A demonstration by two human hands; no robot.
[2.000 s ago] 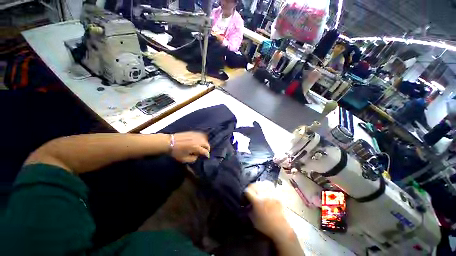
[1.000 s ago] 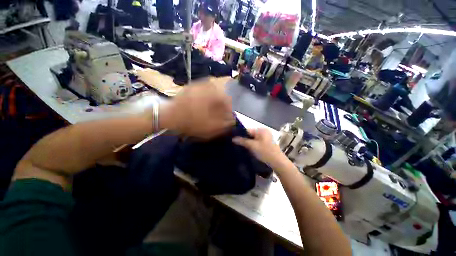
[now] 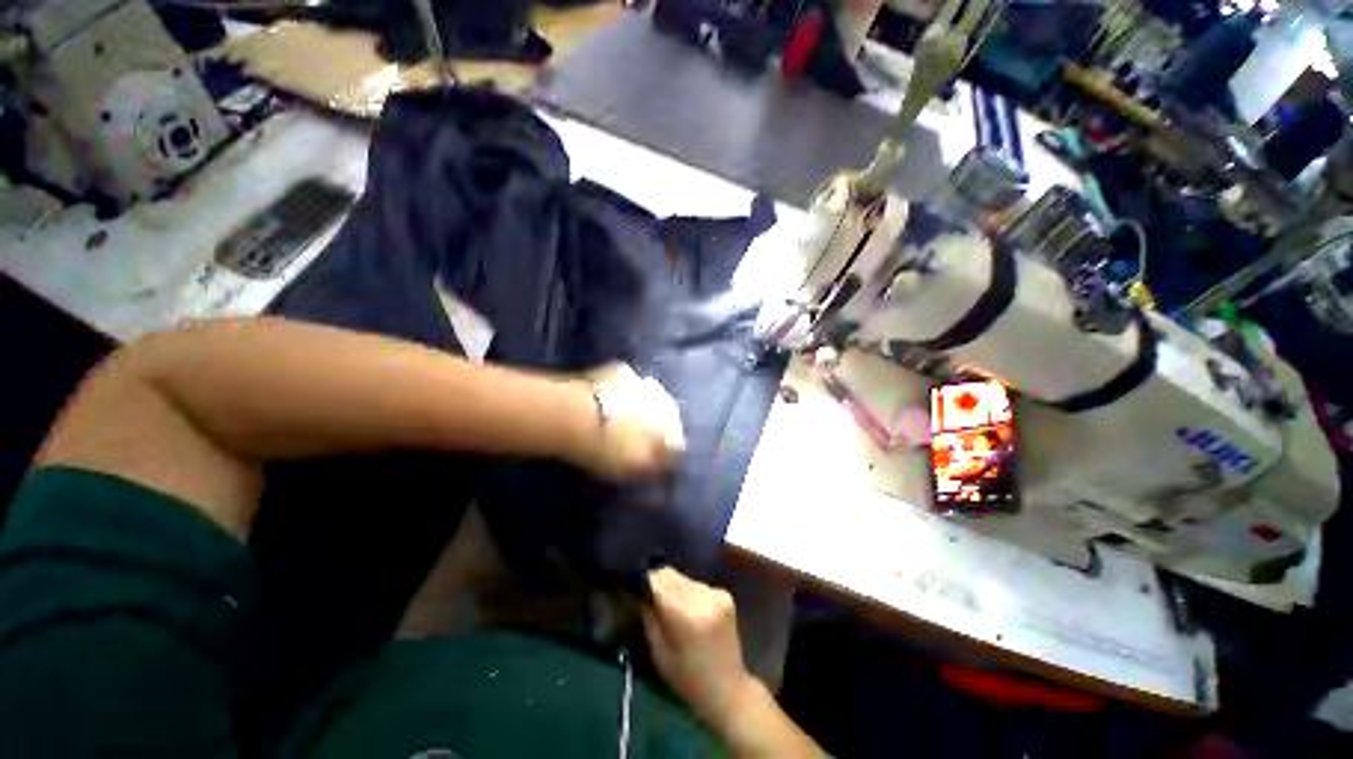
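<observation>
A dark navy or black garment [image 3: 519,267] lies over the white table and hangs over its front edge towards my lap. Its right part reaches under the needle area of the cream-white sewing machine [image 3: 950,297]. My left hand [image 3: 638,430] is blurred and lies on the cloth; its fingers are hard to make out. My right hand [image 3: 693,623] is lower down, at the cloth's near edge, with its fingers closed on that edge.
A smartphone [image 3: 973,445] with a bright red-orange screen lies on the machine bed. A slim pinkish tool [image 3: 868,420] lies left of it. A second sewing machine [image 3: 134,111] stands at the upper left. A dark grey board [image 3: 712,111] lies behind the garment.
The view has tilted down. Both hands have moved down towards the table's front edge. The garment, bunched up a second ago, is spread out across the table and up to the machine.
</observation>
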